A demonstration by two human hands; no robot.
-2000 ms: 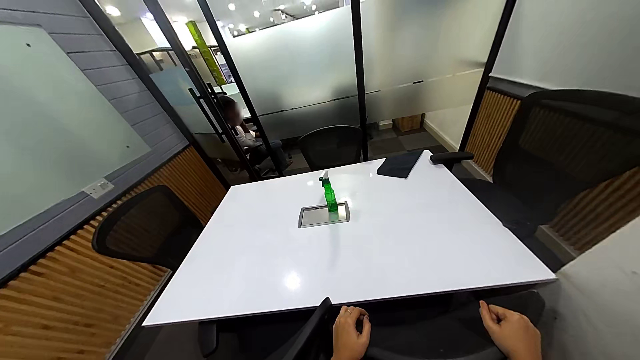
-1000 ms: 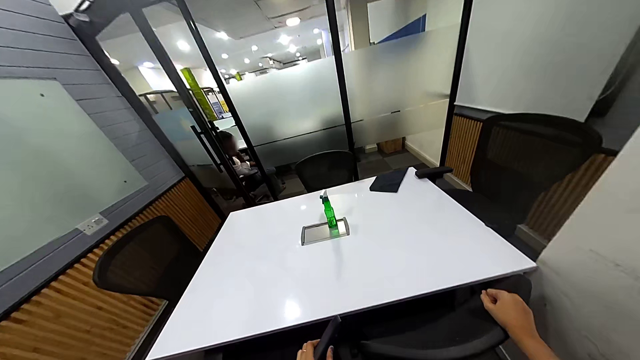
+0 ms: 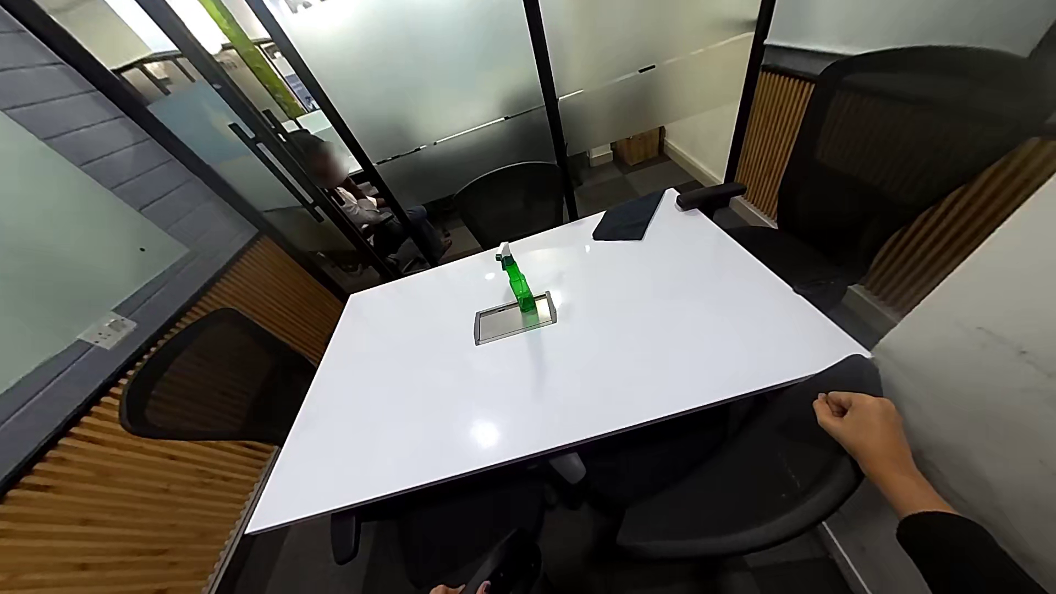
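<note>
My right hand (image 3: 866,425), its fingers curled, is over the back of a black mesh office chair (image 3: 775,487) at the table's near right corner; whether it grips the chair is unclear. Only the fingertips of my left hand (image 3: 462,588) show at the bottom edge, against a black chair part (image 3: 511,565). A green spray bottle (image 3: 520,285) with a white and green trigger head stands on a metal table hatch (image 3: 516,320) in the white table (image 3: 396,396). A dark folded cloth (image 3: 629,219) lies at the table's far right corner.
Black mesh chairs stand at the left (image 3: 223,375), far side (image 3: 511,202) and right (image 3: 891,148). A white wall (image 3: 982,330) is close on the right. Beyond the glass partition (image 3: 429,74) a person (image 3: 355,202) sits. A slatted wood panel (image 3: 107,495) lines the left.
Both hands were in fuller view two seconds ago; my left hand has dropped to the bottom edge. The near right chair has turned and shifted, with my right hand at its back. The view has tilted.
</note>
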